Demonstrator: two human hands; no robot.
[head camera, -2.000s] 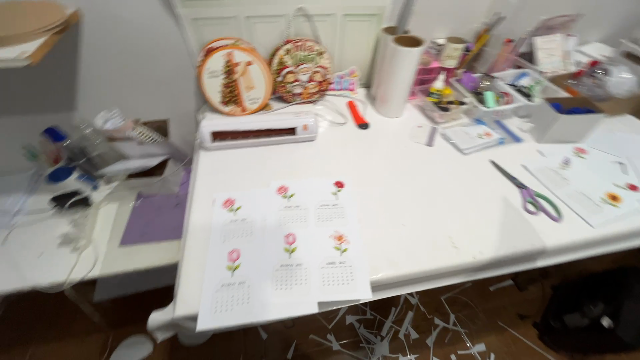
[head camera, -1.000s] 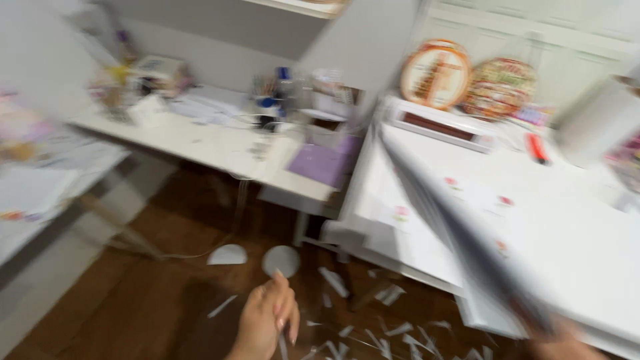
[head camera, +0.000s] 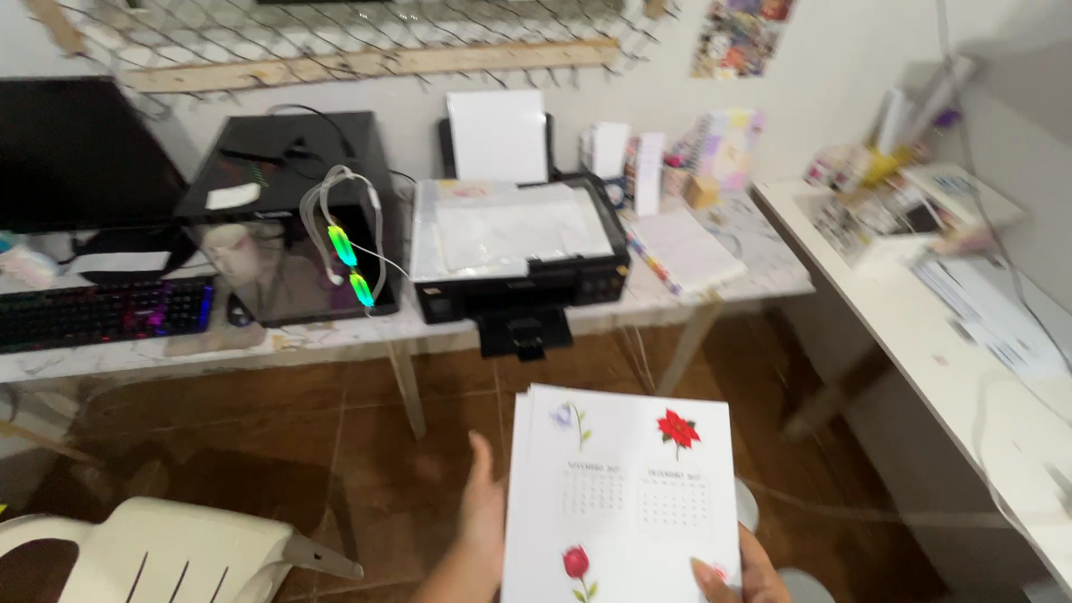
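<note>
A stack of white sheets (head camera: 620, 536), printed with flowers and small calendar grids, is at the bottom centre of the view. My right hand (head camera: 749, 574) grips its lower right side, thumb on top and fingers underneath. At its left edge is my left hand (head camera: 481, 507), thumb raised and palm against or just beside the sheets; its other fingers are hidden, so its hold is unclear. Beyond the stack, on the marbled desk, stands a black inkjet printer (head camera: 586, 289) with papers lying on its lid, blank paper in its rear feed and its front tray out.
Left on the desk are a monitor (head camera: 75, 151), a lit keyboard (head camera: 109, 314) and a black computer case (head camera: 293, 180) with coiled cable. An open notebook (head camera: 691, 251) lies right of the printer. A white plastic chair (head camera: 184, 553) stands lower left; a white side desk (head camera: 913, 360) runs along the right.
The view has swung from the white worktable to the printer desk. The sheet stack is now in my right hand; one second ago my left hand was over the floor and a blurred sheet was near my right.
</note>
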